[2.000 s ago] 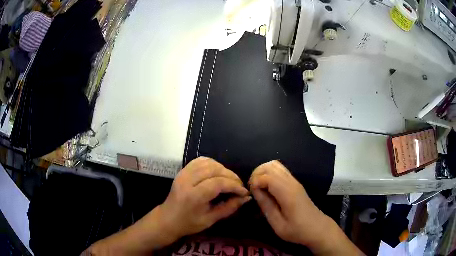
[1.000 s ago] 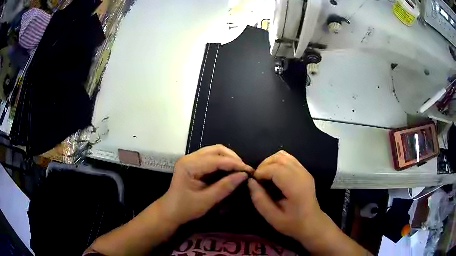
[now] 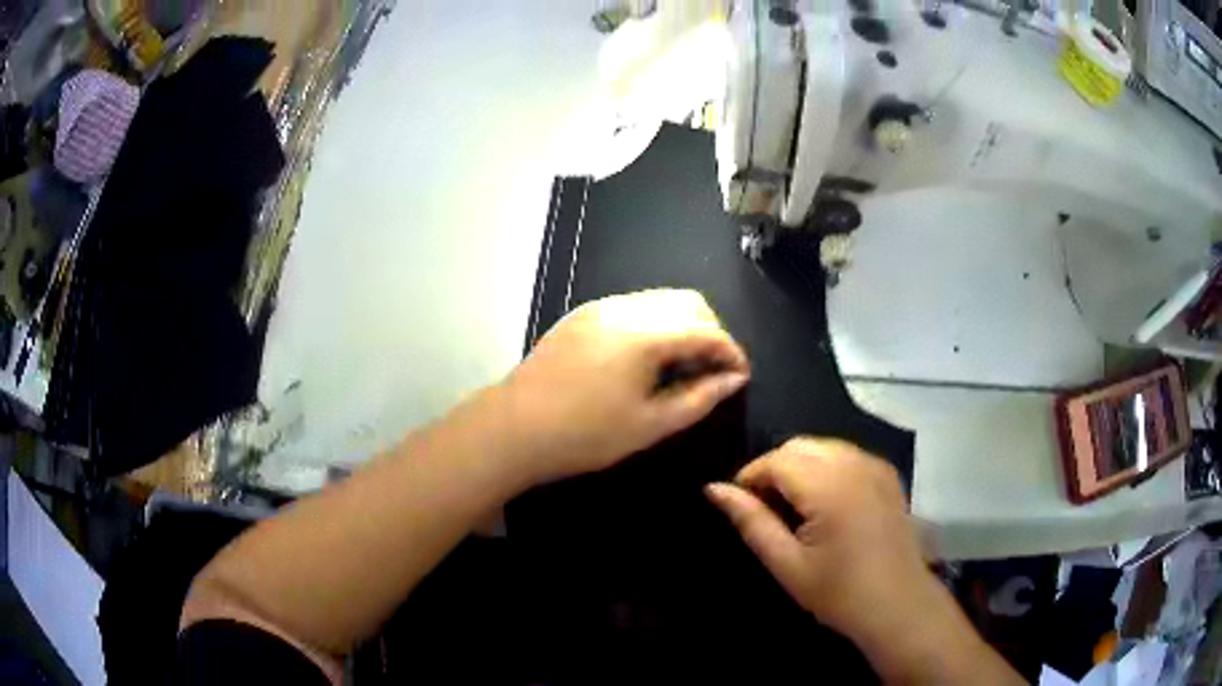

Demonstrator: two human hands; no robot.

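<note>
A black garment panel (image 3: 643, 241) lies on the white sewing table, with two pale stitch lines along its left edge and its top right part under the presser foot (image 3: 755, 241). My left hand (image 3: 637, 375) is over the middle of the panel, thumb and fingertips pinched on dark cloth, probably a small black pocket piece (image 3: 710, 426) that hangs below them. My right hand (image 3: 824, 523) is lower and to the right, near the panel's front edge, fingers curled with thumb and forefinger close together. Black on black hides the piece's outline and whether my right fingertips hold it.
The white machine head (image 3: 777, 107) stands behind the panel, its arm running right. A red-cased phone (image 3: 1126, 429) lies at the table's right. A stack of black cut panels (image 3: 181, 268) lies on the left board beside a striped cloth (image 3: 94, 125).
My left hand has moved up and right over the panel, away from my right hand. My right hand has moved slightly right and down. The view has shifted slightly.
</note>
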